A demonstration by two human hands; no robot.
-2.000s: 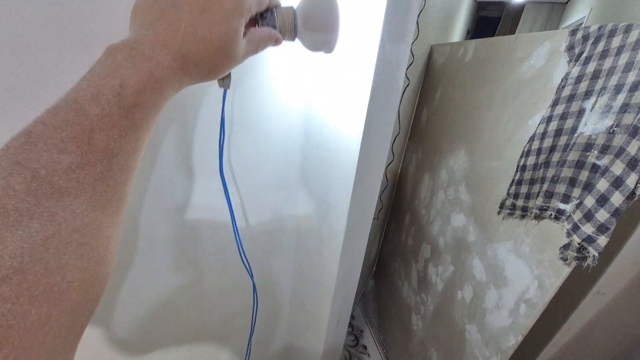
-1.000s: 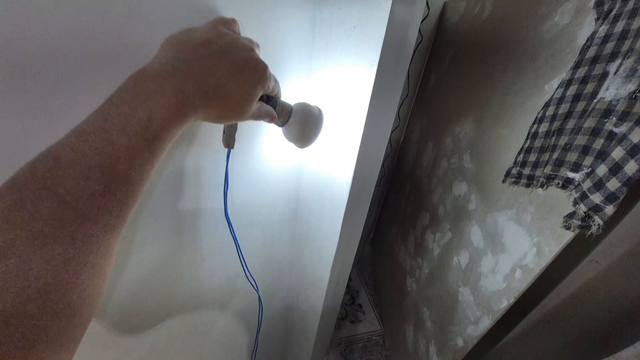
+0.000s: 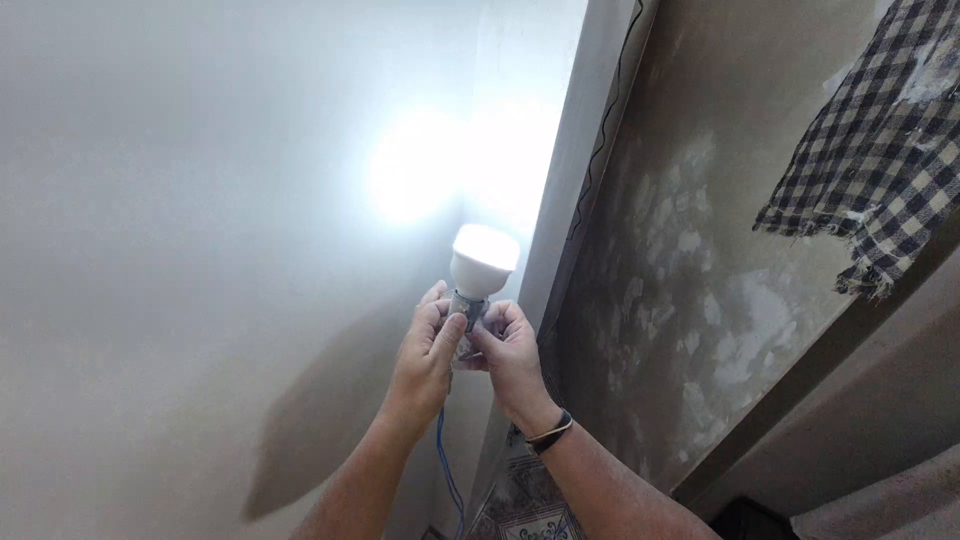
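Note:
A lit white light bulb (image 3: 485, 260) points upward in the middle of the head view, throwing a bright glow on the white wall corner behind it. My left hand (image 3: 429, 350) grips the dark bulb socket (image 3: 468, 308) from the left, thumb across its front. From the right, my right hand (image 3: 508, 354) has its fingers closed around the socket's lower part; a dark band and a light band circle that wrist. What lies between the palms is partly hidden. A blue electrical wire (image 3: 448, 469) hangs down below my left hand.
A white wall (image 3: 187, 225) fills the left side, ending in a pale upright edge (image 3: 564, 176) with a thin dark wire beside it. To the right, a patched brown panel (image 3: 720, 262) carries a checkered cloth (image 3: 874, 150). Patterned floor tiles (image 3: 536, 499) show below.
My right hand has come into view and joined my left hand at the socket. The bulb, earlier pointing sideways to the right, now points upward.

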